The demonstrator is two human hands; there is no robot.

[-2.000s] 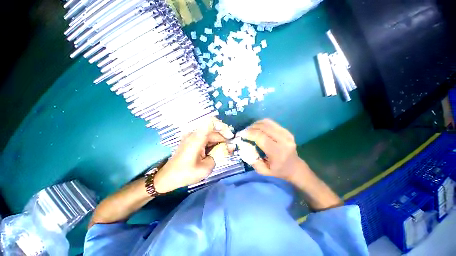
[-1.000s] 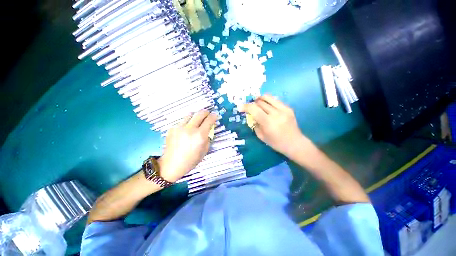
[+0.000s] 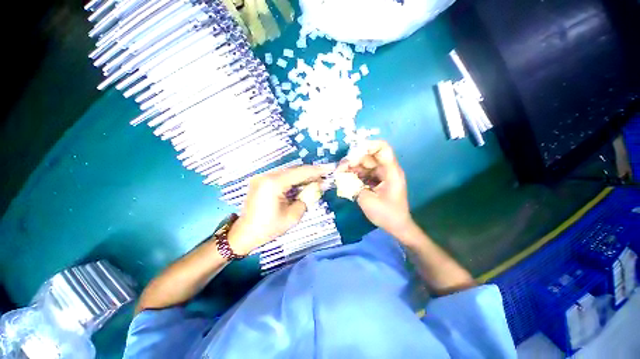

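Slim silvery metal tubes lie side by side in a long slanting row on the green bench. A loose heap of tiny white plastic inserts lies right of the row. My left hand, a metal-band watch on its wrist, is over the near part of the row, its fingers closed on the end of a metal tube. My right hand is just right of it, thumb and fingertips pinched together at the tube's end. Cream-yellow coverings show on the thumbs. Whether an insert is between my right fingertips is too small to tell.
A clear bag of whitish inserts is behind the heap, beside a yellow fixture. Loose tubes lie near the black tray at right. Bagged tubes are at lower left. Blue crates stand at lower right.
My left hand has lifted from the row with a tube. My right hand has moved from the heap's near edge towards it, and the fingertips now meet.
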